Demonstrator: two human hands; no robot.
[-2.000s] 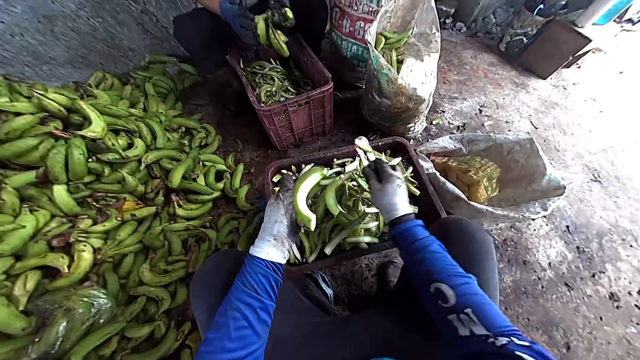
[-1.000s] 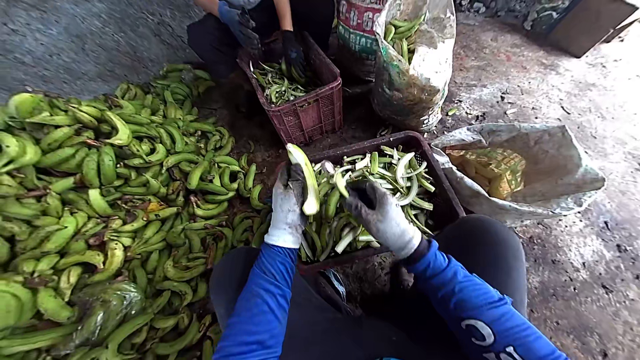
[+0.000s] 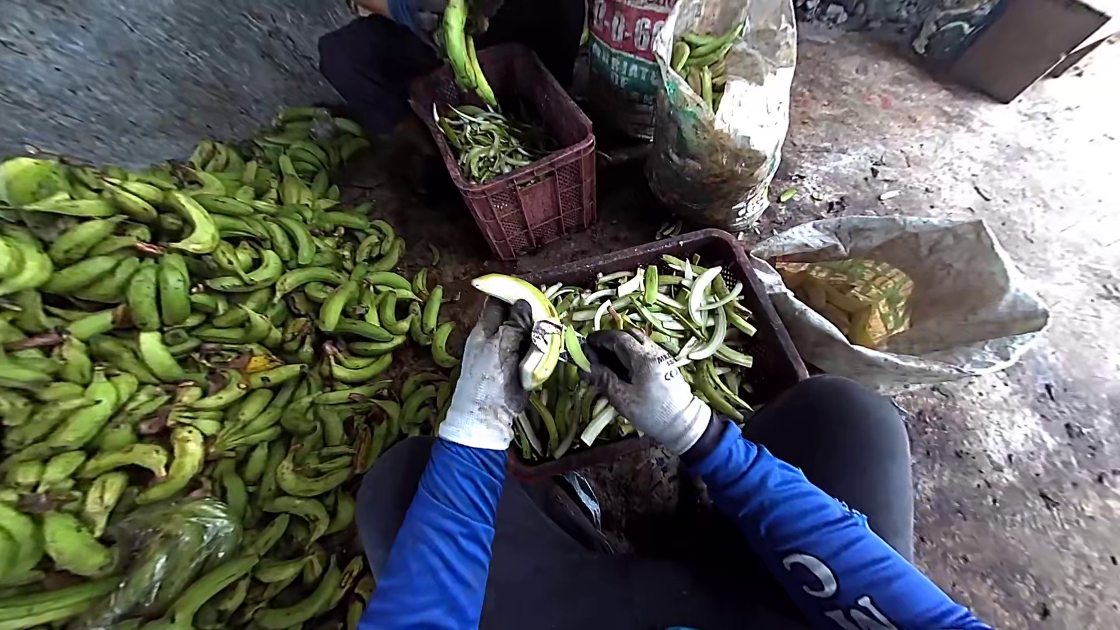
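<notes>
My left hand, in a white and dark work glove, grips a partly peeled green plantain over the left part of a dark red plastic crate. Close by on the right, my right hand, gloved alike, has its fingers curled at a strip of green peel beside the fruit. Whether a small tool is in the right hand cannot be seen. Below both hands, peel strips fill much of the crate, which stands in front of my knees.
Unpeeled green plantains lie heaped on the left. Ahead, another person's gloved hand is at plantains over a second crate of peels. An upright sack holds plantains. An open sack with a yellow bag lies right.
My right hand has moved from over the peels two seconds ago to beside the plantain in my left hand. Its fruit now shows more pale flesh. The other person again has plantains over the far crate.
</notes>
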